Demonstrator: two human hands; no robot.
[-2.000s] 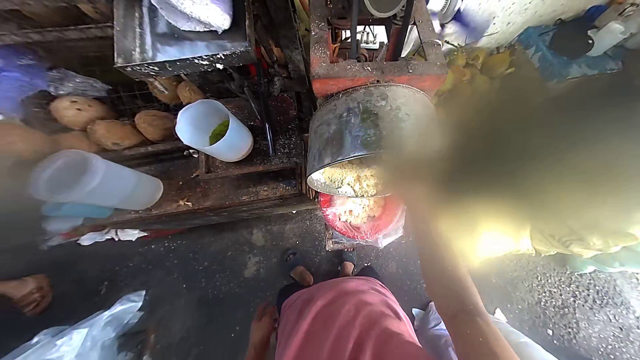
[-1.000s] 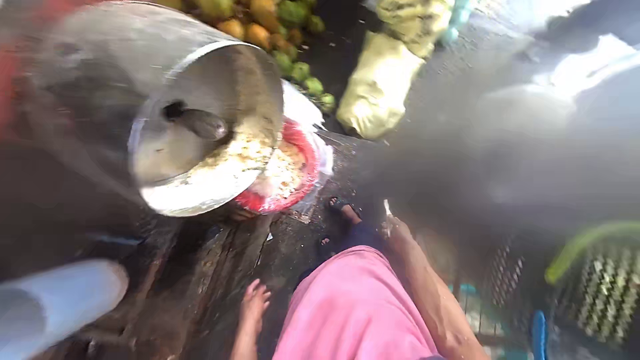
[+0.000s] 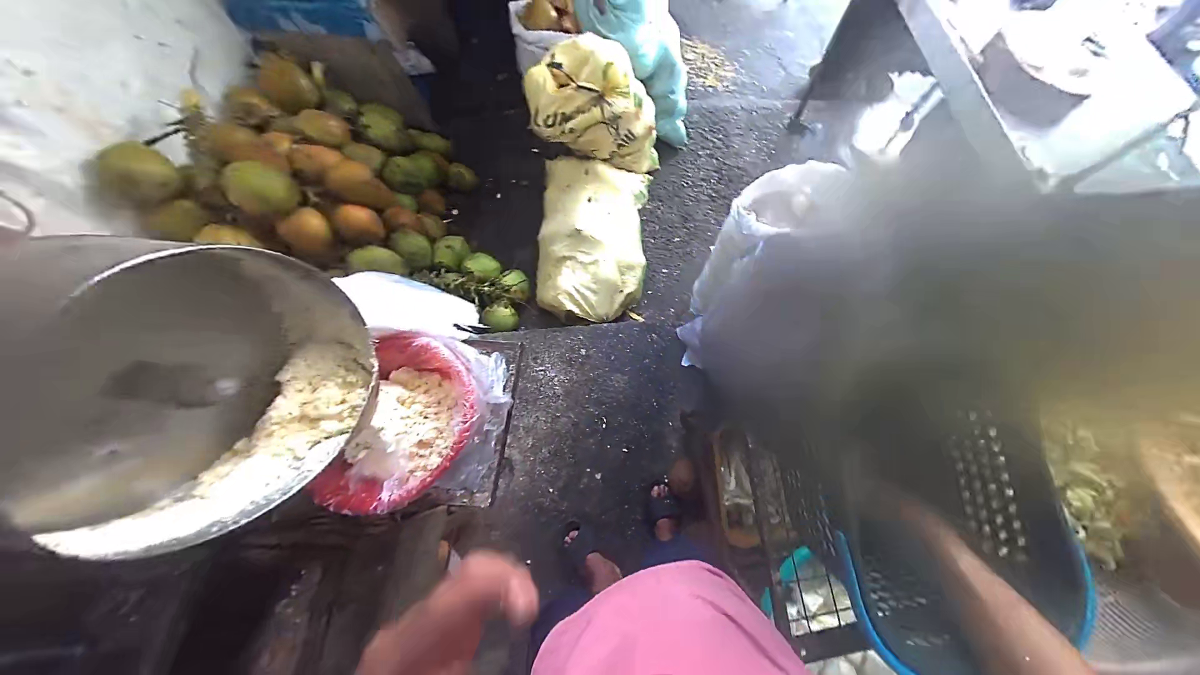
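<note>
My left hand (image 3: pixel 464 605), blurred, is raised at the bottom, left of my pink shirt, with nothing visible in it. A large metal drum (image 3: pixel 211 520) lies tilted at the left, shredded whitish material (image 3: pixel 319 394) inside its mouth. Below the mouth, a red plastic-lined basin (image 3: pixel 466 384) holds more of the material. At the right, my forearm reaches over a dark perforated basket with a blue rim (image 3: pixel 1087 600). My right hand (image 3: pixel 891 506) is badly blurred there; its fingers and anything in them cannot be made out.
Green and orange coconuts (image 3: pixel 319 173) are heaped at the upper left. Tied yellow sacks (image 3: pixel 592 239) stand at the top middle, a white sack (image 3: pixel 750 220) farther right. A metal-edged table (image 3: pixel 975 103) is at the upper right. A wire rack (image 3: pixel 806 600) stands beside my legs.
The view has swung far to the right. My right arm has moved outward from beside my body to over the blue-rimmed basket. The red basin and tilted drum remain together.
</note>
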